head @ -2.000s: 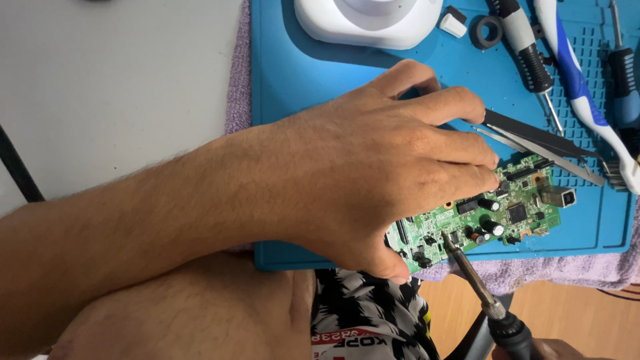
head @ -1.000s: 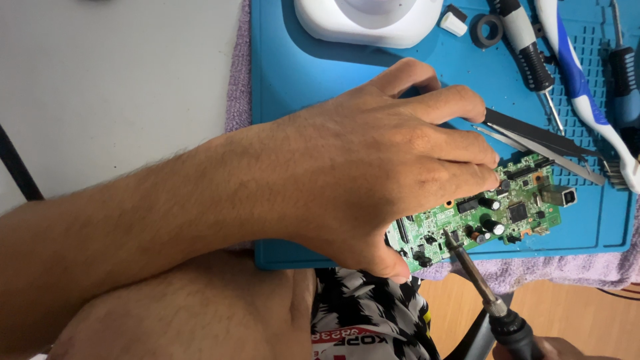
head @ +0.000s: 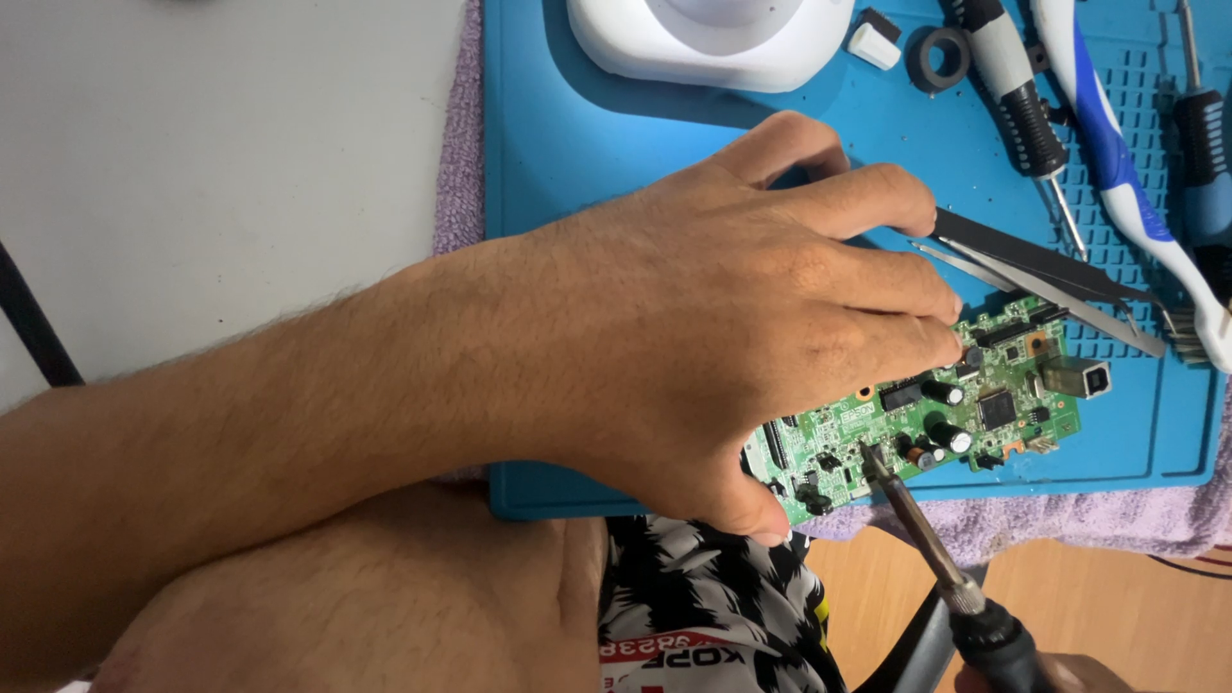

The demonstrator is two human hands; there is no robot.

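My left hand (head: 770, 308) spreads over a green printed circuit board (head: 857, 419), thumb at its lower edge and fingertips at its upper edge, gripping it on the blue silicone mat. At the bottom right, my right hand (head: 1068, 674) is partly cut off by the frame and holds a soldering iron (head: 934, 549) by its black handle. The iron's tip meets small components near the lower middle of the board. Electrolytic capacitors (head: 948, 433), a square chip (head: 997, 409) and a metal USB port (head: 1078, 377) are on the board's right part. My left hand hides its upper left part.
Metal tweezers (head: 1059, 294) and black tweezers (head: 1030, 250) lie just above the board. Beyond are a screwdriver (head: 1020, 96), a blue-and-white toothbrush (head: 1107, 144), another screwdriver (head: 1203, 144), a black ring (head: 938, 60) and a white round-cornered base (head: 712, 58). A purple towel (head: 1136, 510) lies under the mat (head: 597, 164).
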